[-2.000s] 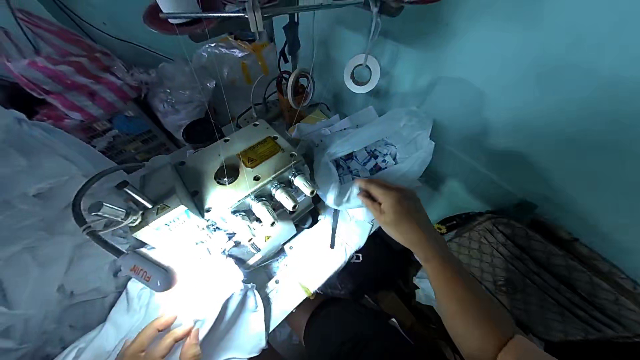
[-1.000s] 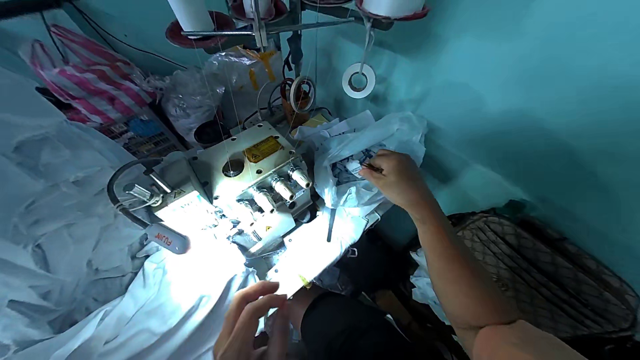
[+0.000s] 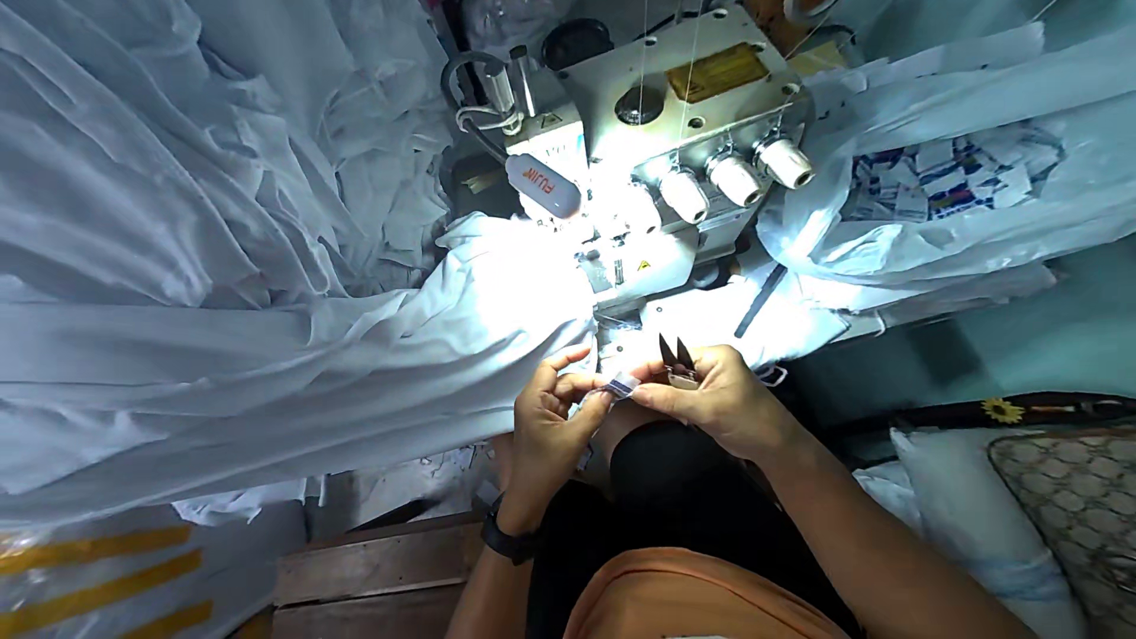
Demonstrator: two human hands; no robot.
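Note:
My left hand (image 3: 559, 417) and my right hand (image 3: 723, 399) meet in front of the overlock sewing machine (image 3: 674, 98), pinching a small white and blue fabric label (image 3: 621, 384) between their fingertips. Thread snips (image 3: 679, 364) also sit in my right hand, blades pointing up toward the machine and slightly apart. White fabric (image 3: 426, 346) spreads from under the machine's bright lamp (image 3: 543, 185) down to the left. To the right, a plastic bag (image 3: 923, 248) lies with its mouth open, and many similar labels (image 3: 963, 173) show inside it.
White cloth (image 3: 222, 160) is heaped along the left. A wooden bench (image 3: 382, 568) and a package with yellow tape (image 3: 106, 568) stand at lower left. At lower right are a white sack (image 3: 967, 515) and a patterned quilted item (image 3: 1074, 497). A dark strip (image 3: 761, 302) lies beside the machine.
My right hand has left the label bag and come back to the front of the machine, where both hands now hold a label. The view has moved closer and lower.

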